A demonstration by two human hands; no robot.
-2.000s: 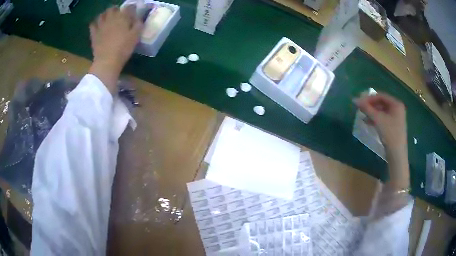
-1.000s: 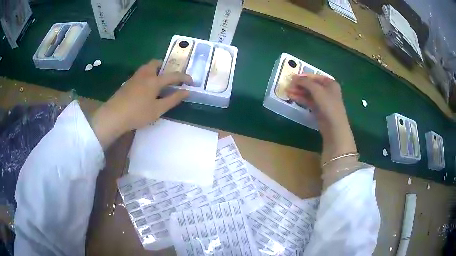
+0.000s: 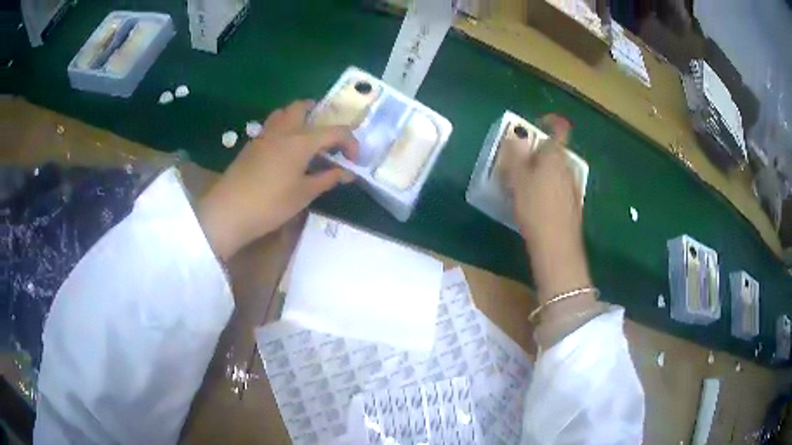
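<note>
My left hand (image 3: 282, 165) is at the near left edge of a white tray (image 3: 404, 202) on the green belt, thumb and fingers on its corner. In that tray lie a gold device (image 3: 349, 106) with a dark round spot and a cream rounded bar (image 3: 407, 153), with a channel between. My right hand (image 3: 543, 187), blurred, is over a second white tray (image 3: 483, 174) to the right and hides much of its inside. A dark round spot shows at its top left. Whether a sticker is on my right fingertips, I cannot tell.
A mostly blank white sheet (image 3: 365, 282) and printed label sheets (image 3: 317, 374) lie on the brown bench. A dark crinkled plastic bag (image 3: 78, 235) is at left. More trays (image 3: 122, 54) are on the green belt (image 3: 278, 52), with an upright printed card (image 3: 419, 48). A white roll (image 3: 708, 413) lies at right.
Since one second ago, the tray at my left hand appears turned and further right. My right hand has shifted slightly over its tray. Two seconds ago my hands were far apart.
</note>
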